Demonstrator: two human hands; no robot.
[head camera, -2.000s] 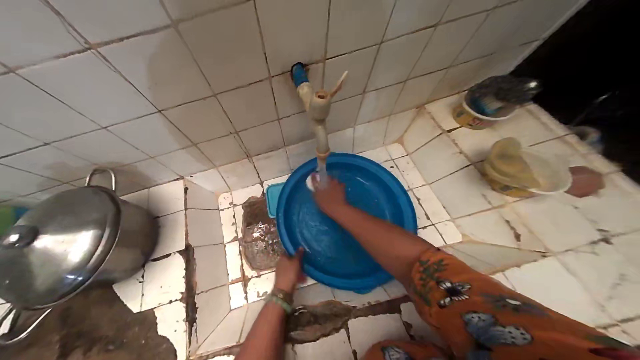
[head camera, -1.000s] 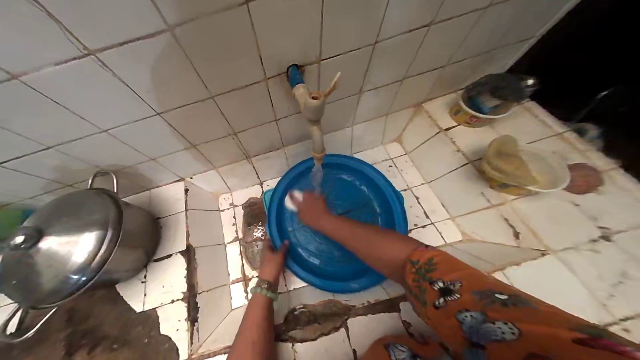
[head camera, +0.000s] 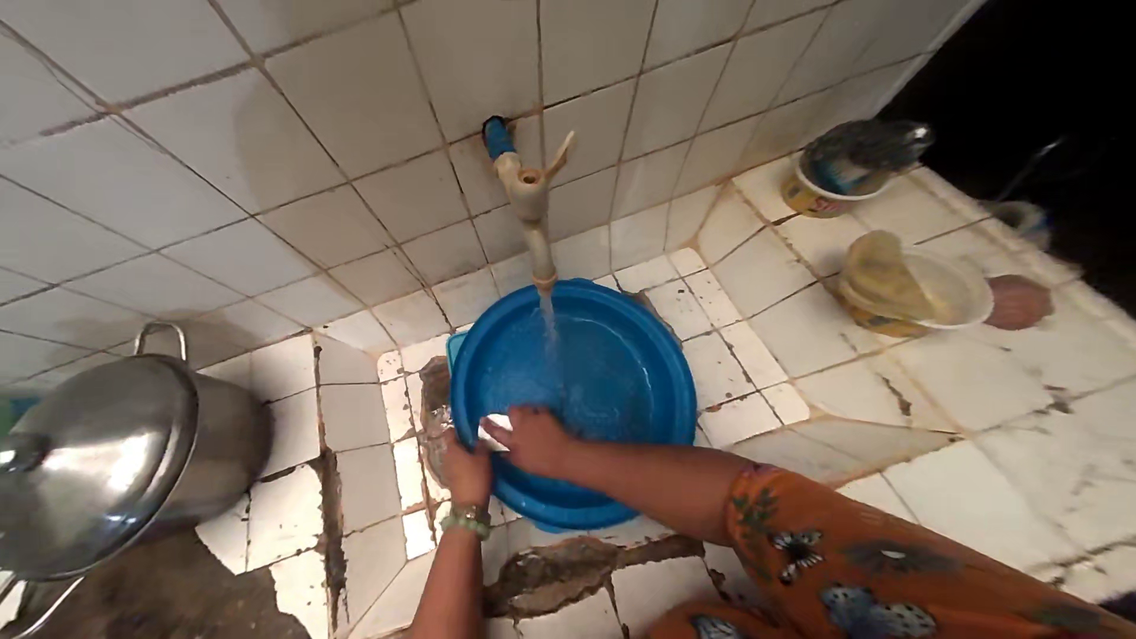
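Note:
A round blue plastic basin (head camera: 603, 382) lies in the tiled sink, under a plastic tap (head camera: 531, 200) whose water runs into it. My left hand (head camera: 466, 469), with a beaded bracelet at the wrist, grips the basin's near-left rim. Inside the basin, close beside it, my right hand (head camera: 535, 441) presses a small white thing (head camera: 494, 432) against the inner left wall; what it is made of cannot be told. The fingertips of my left hand are partly hidden behind the rim.
A lidded steel pot (head camera: 222, 444) stands at the left. On the right ledge are a yellow tub (head camera: 815, 197) with a dark bundle in it, a pale plastic container (head camera: 954, 288) and a round brownish thing (head camera: 1019, 302). Broken tiles (head camera: 559, 577) edge the sink's near side.
My right hand has moved with the white thing from below the tap to the basin's near-left side. My left hand still holds the rim, and the basin has shifted a little.

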